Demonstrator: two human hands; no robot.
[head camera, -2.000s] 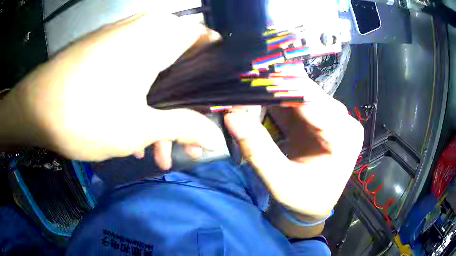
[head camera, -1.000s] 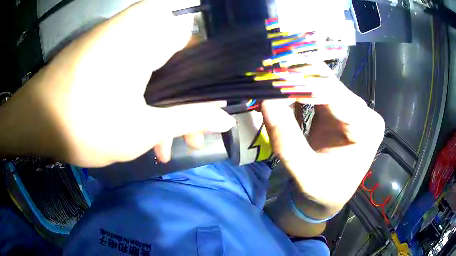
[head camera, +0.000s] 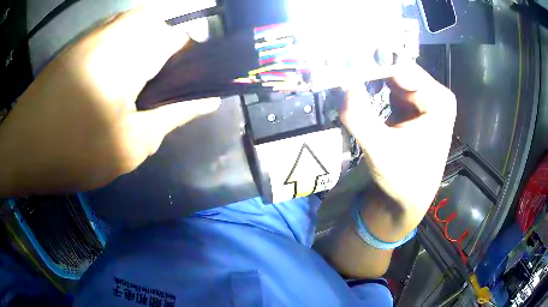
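My left hand (head camera: 114, 102) comes in from the left and holds a fanned bundle of black cables (head camera: 204, 69) between thumb and fingers. Short red, blue, yellow and white cores (head camera: 273, 60) stick out at its right end, partly lost in glare. Below them is a black block (head camera: 282, 115) with small silver screws, above a white arrow label (head camera: 305, 171). My right hand (head camera: 375, 99), with a light blue wristband, is at the lower right of the glaring metal plate (head camera: 354, 42). Its thumb and fingers look apart; glare hides whether they hold anything.
The smooth grey machine cover (head camera: 186, 162) lies under my left hand. A blue-edged tray (head camera: 45, 243) of black cables is at lower left. A dark rounded display or phone (head camera: 437, 13) is at top right. A red coiled hose (head camera: 447, 222) hangs at right.
My left hand and the cable bundle have moved left, away from my right hand, uncovering the black block and the full arrow label. The core ends no longer lie by my right fingertips.
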